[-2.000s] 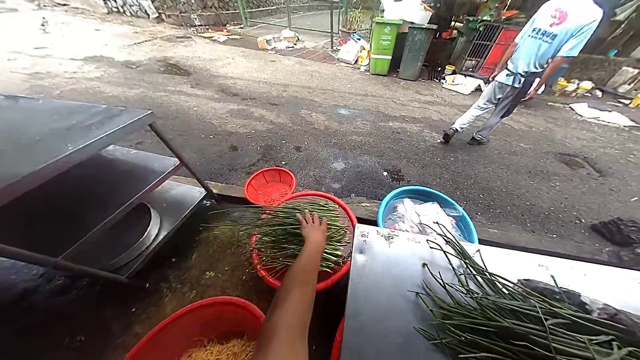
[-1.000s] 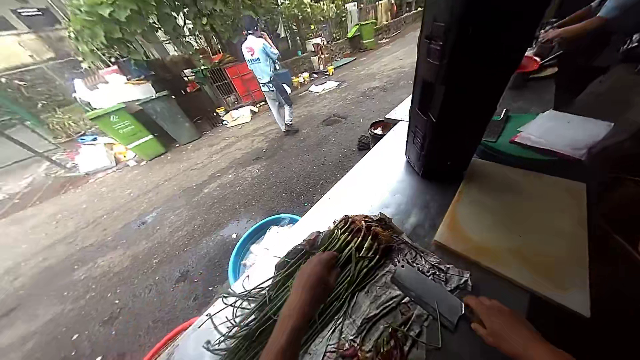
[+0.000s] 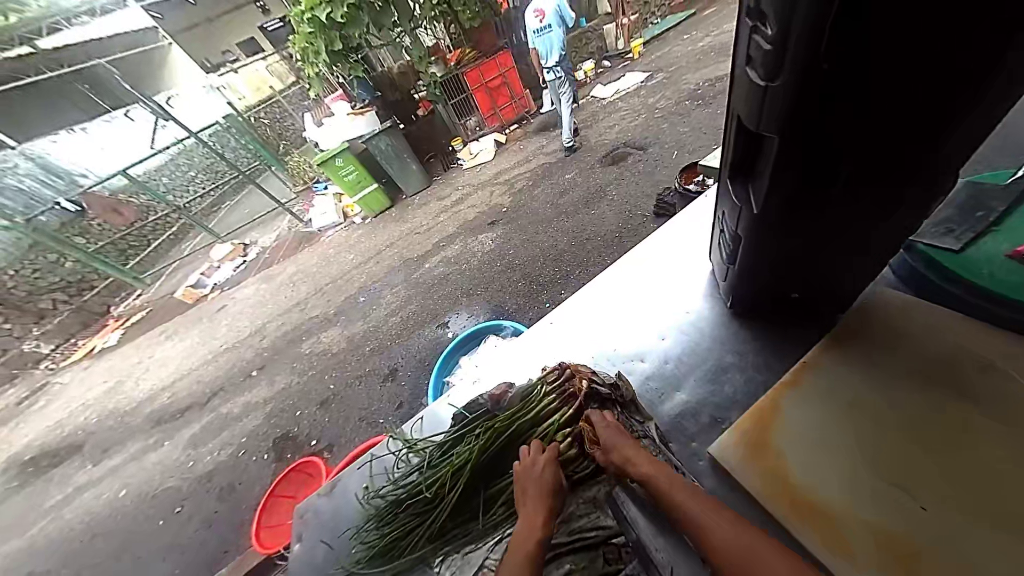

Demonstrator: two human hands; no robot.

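A heap of long green onions (image 3: 456, 472) lies on a dark crumpled plastic sheet (image 3: 588, 528) on the metal table, with the bulb and root ends to the upper right. My left hand (image 3: 539, 484) rests on the stalks just below the bulbs, its fingers curled; whether it grips any is unclear. Just right of it, my right hand (image 3: 614, 444) is closed on the root ends of some onions. A dark flat blade, seemingly the cleaver (image 3: 640, 520), lies under my right forearm, its handle hidden.
A thick cutting board (image 3: 880, 432) lies at the right, behind it a tall black container (image 3: 784, 160). Beyond the table (image 3: 640, 312) edge stand a blue basin (image 3: 456, 352) and a red basket (image 3: 288, 504). A person (image 3: 552, 72) is on the road near bins (image 3: 352, 176).
My right hand has let go of the cleaver and moved to the onions' root ends. My left hand stays at the onions. The person on the road is in a different pose.
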